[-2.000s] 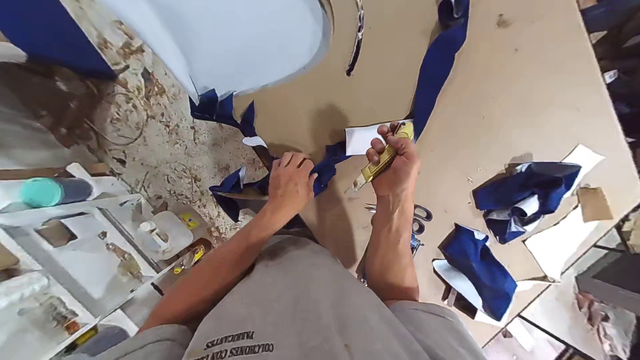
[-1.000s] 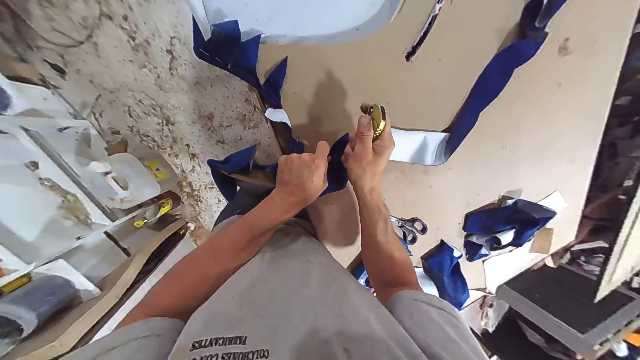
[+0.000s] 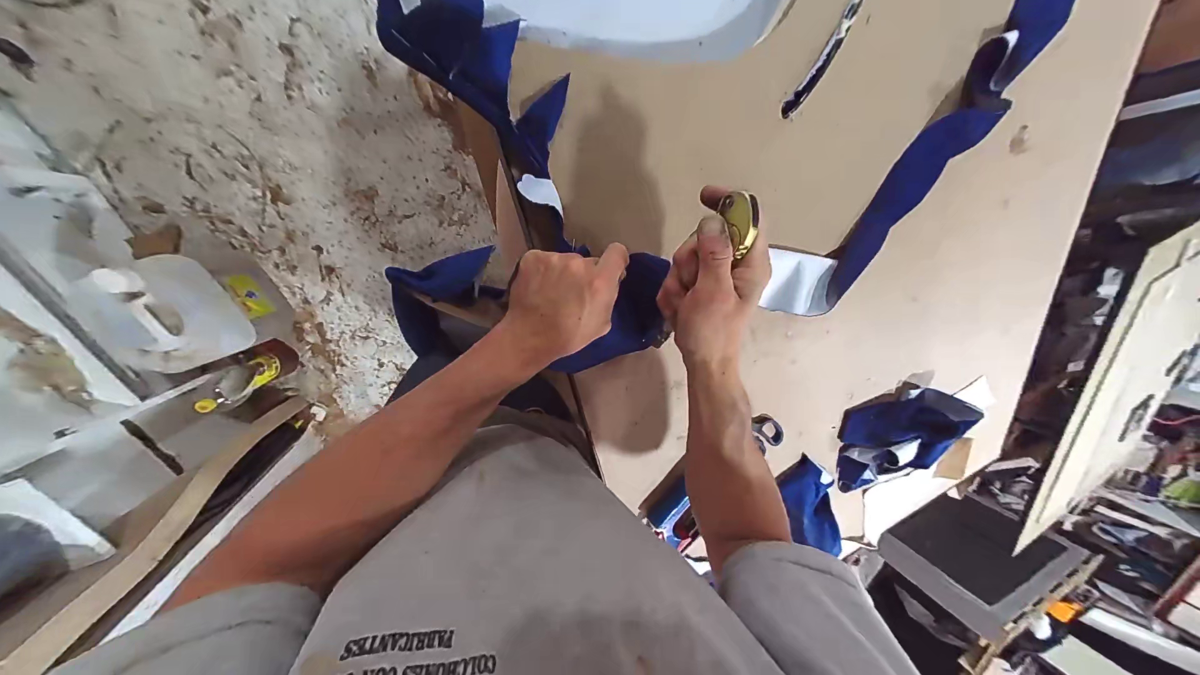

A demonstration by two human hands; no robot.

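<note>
My left hand (image 3: 565, 298) grips a strip of dark blue fabric (image 3: 637, 309) at the near left edge of the work board (image 3: 947, 328). Close to its right, my right hand (image 3: 717, 281) is closed round a yellow-and-metal tool (image 3: 743, 225), seen end on, perhaps a utility knife; its far end is hidden. The right hand's fingers also meet the blue fabric's end. Just right of that hand lies the white end of another long blue strip (image 3: 905, 206). Further blue fabric (image 3: 450, 56) with pointed ends hangs over the board's left edge.
Blue fabric scraps (image 3: 909, 431) lie at the near right, with scissor handles (image 3: 768, 430) beside my right forearm. A white padded panel (image 3: 647, 23) lies at the far side, near a slot (image 3: 820, 61) in the board. On the left are a plastic jug (image 3: 173, 314) and a bottle (image 3: 246, 378).
The tool in my right hand has turned from lying flat to pointing end on. That hand has come off the white strip end and closer to my left hand. The view has shifted.
</note>
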